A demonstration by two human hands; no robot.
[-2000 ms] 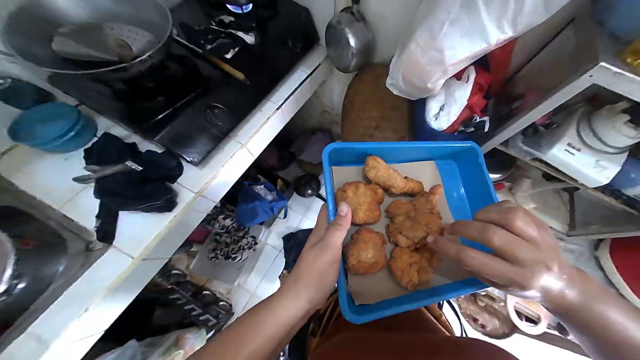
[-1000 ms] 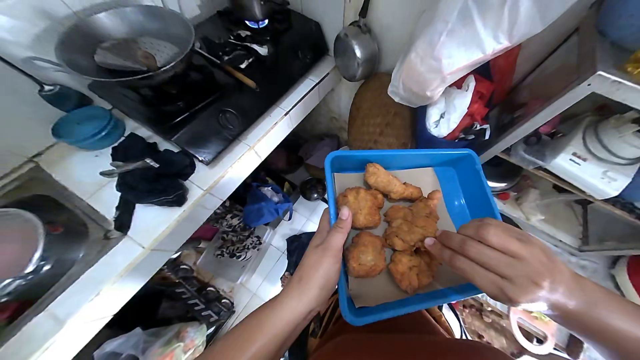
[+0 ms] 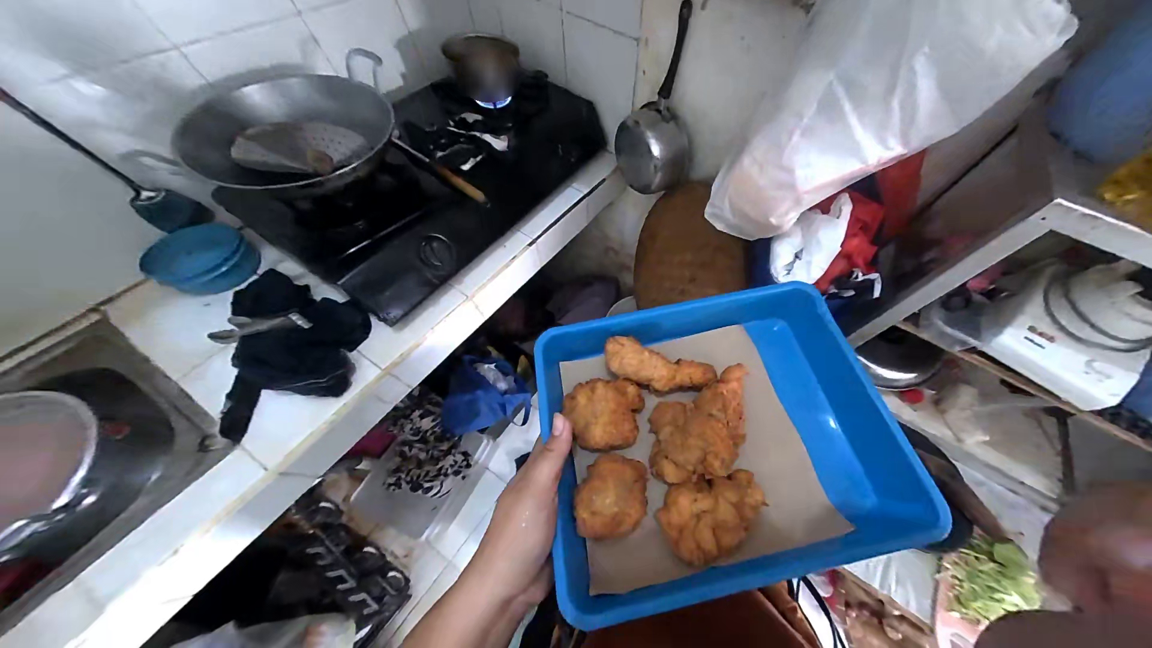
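My left hand [image 3: 526,513] grips the left wall of a blue plastic tray [image 3: 864,432], thumb over the rim. Brown paper [image 3: 783,504] lines the tray, and several pieces of fried chicken [image 3: 697,436] lie on it, most toward the left side. A longer piece [image 3: 657,364] rests near the far edge. At the lower right edge of the view is a blurred part of my right hand [image 3: 1080,558], away from the tray; its fingers cannot be made out.
Left, a wok [image 3: 288,135] with a perforated ladle sits on a black gas stove [image 3: 432,256]; a small pot [image 3: 483,67] stands over a lit flame. Black cloth [image 3: 297,342] with tongs and blue plates [image 3: 202,256] lie on the tiled counter. A plastic bag [image 3: 864,108] hangs near a shelf [image 3: 1071,216].
My right hand was touching the chicken in both earlier frames and has now moved off to the lower right. My left hand still holds the tray.
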